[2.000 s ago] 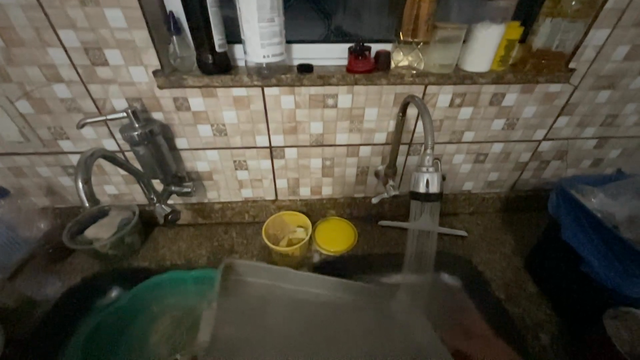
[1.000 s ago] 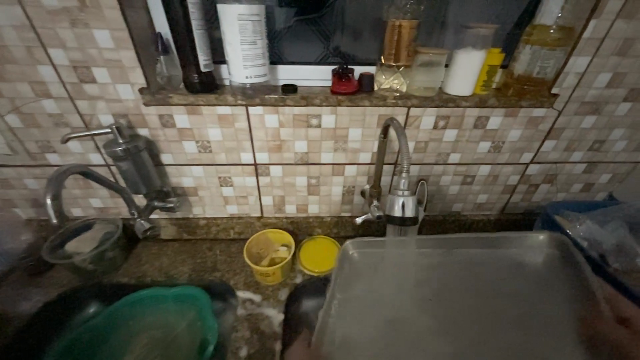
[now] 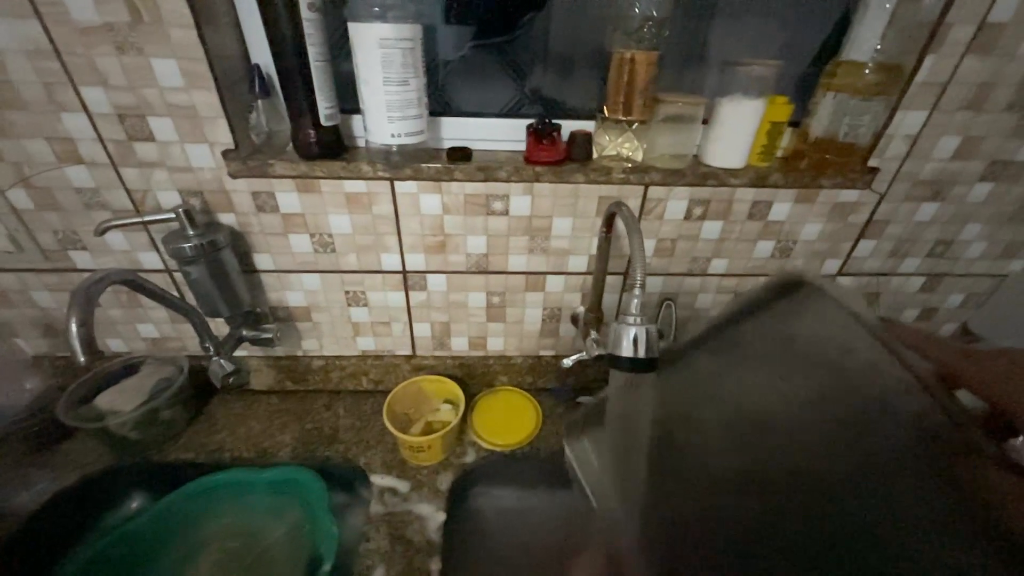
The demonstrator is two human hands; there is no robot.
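A rectangular metal baking tray (image 3: 800,432) is tilted up on the right, blurred by motion. My right hand (image 3: 952,368) grips its right edge, partly hidden behind it. At the bottom, a faint blurred patch at the tray's lower left looks like my left hand (image 3: 600,556); its fingers cannot be made out. Water runs from the chrome faucet (image 3: 634,340) beside and onto the tray's left part, above the dark sink basin (image 3: 512,512).
Left of the basin are a yellow tub (image 3: 424,420), its yellow lid (image 3: 505,418) and a green plastic basin (image 3: 264,512). A clear bowl (image 3: 128,400) stands under the left faucet (image 3: 128,280). Bottles and jars line the granite sill (image 3: 512,172) above.
The tray has gone from lying nearly flat under the faucet to steeply tilted at the right. My right hand has risen with its edge.
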